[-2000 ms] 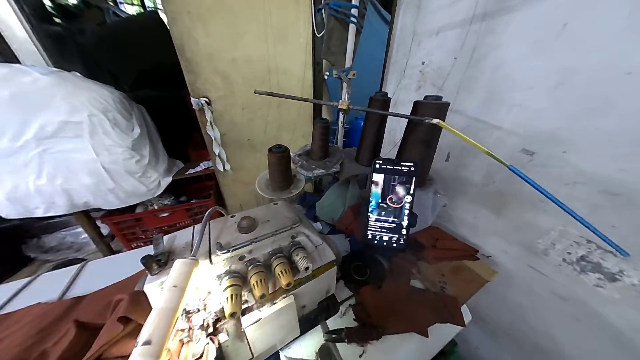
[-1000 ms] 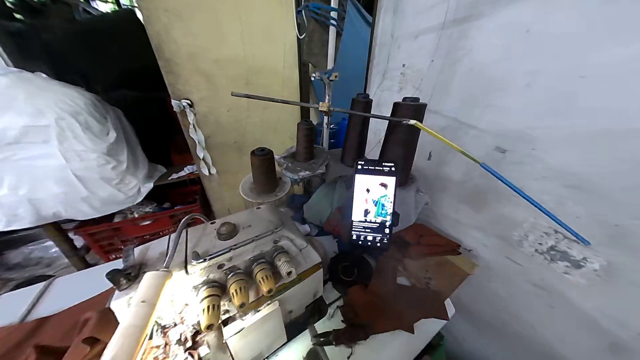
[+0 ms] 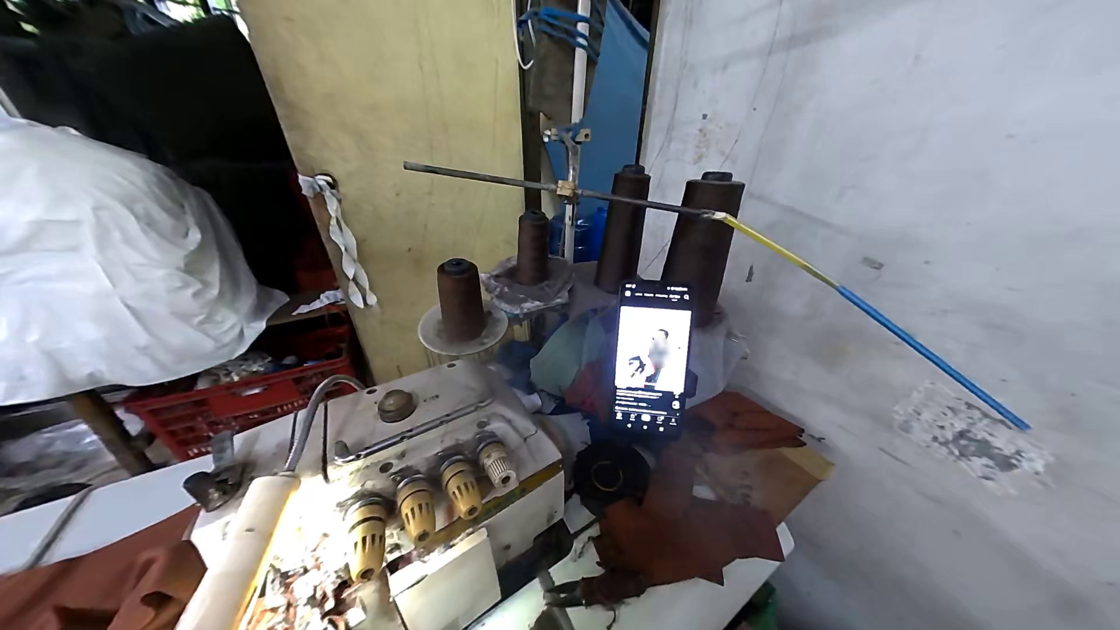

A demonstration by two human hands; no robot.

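Neither of my hands shows in the head view. An overlock sewing machine (image 3: 455, 437) with several tension dials (image 3: 416, 507) stands at the lower middle. A lit tube lamp (image 3: 241, 551) on a flexible metal neck lights the thread scraps at its left front. Behind the machine, a smartphone (image 3: 652, 354) stands upright with its screen on. Brown cloth scraps (image 3: 678, 538) lie on the table right of the machine, beside a round black object (image 3: 610, 475). More brown cloth (image 3: 114, 577) lies at the lower left. Several dark brown thread cones (image 3: 461, 302) stand behind.
A metal thread-stand rod (image 3: 490, 178), with a yellow and blue extension, reaches across toward the white wall (image 3: 919, 219). At the left are a large white bag (image 3: 114, 262) and a red plastic crate (image 3: 245, 398). A yellowish panel (image 3: 402, 114) stands behind the machine.
The picture on the phone's screen has changed. The view has shifted slightly, while the machine, cones and cloth keep their places.
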